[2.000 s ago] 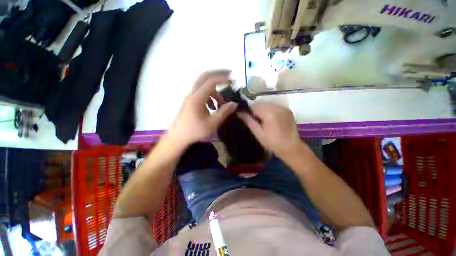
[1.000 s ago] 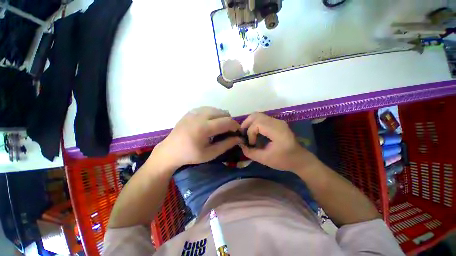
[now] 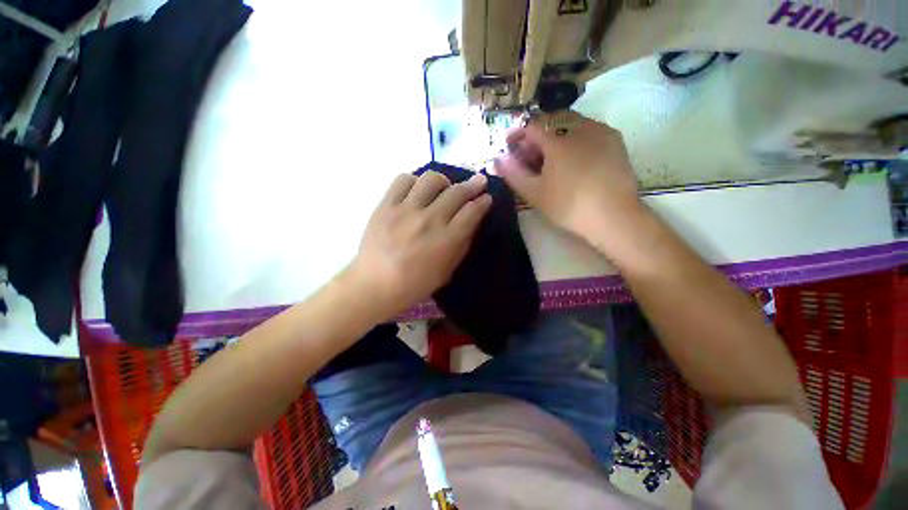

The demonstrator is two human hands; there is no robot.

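Note:
A black fabric piece (image 3: 493, 284) lies over the table's purple front edge, its rounded end hanging above the lap. My left hand (image 3: 420, 234) rests on its upper part, fingers bent over the fabric. My right hand (image 3: 572, 174) is at the needle area of the cream sewing machine (image 3: 637, 30), fingers curled just right of the fabric's top end. Whether the right fingers pinch anything is unclear. The presser foot and needle are mostly hidden behind the right fingers.
Long black fabric strips (image 3: 149, 179) lie on the left of the white table (image 3: 299, 149). Dark looped handles (image 3: 692, 65) lie behind the machine bed. Red crates (image 3: 836, 379) stand below the table on both sides. A white stick (image 3: 432, 463) is before the chest.
Both hands have moved from the lap edge up onto the table. The fabric now lies spread under the left hand, and the right hand has reached the needle area. The view has shifted.

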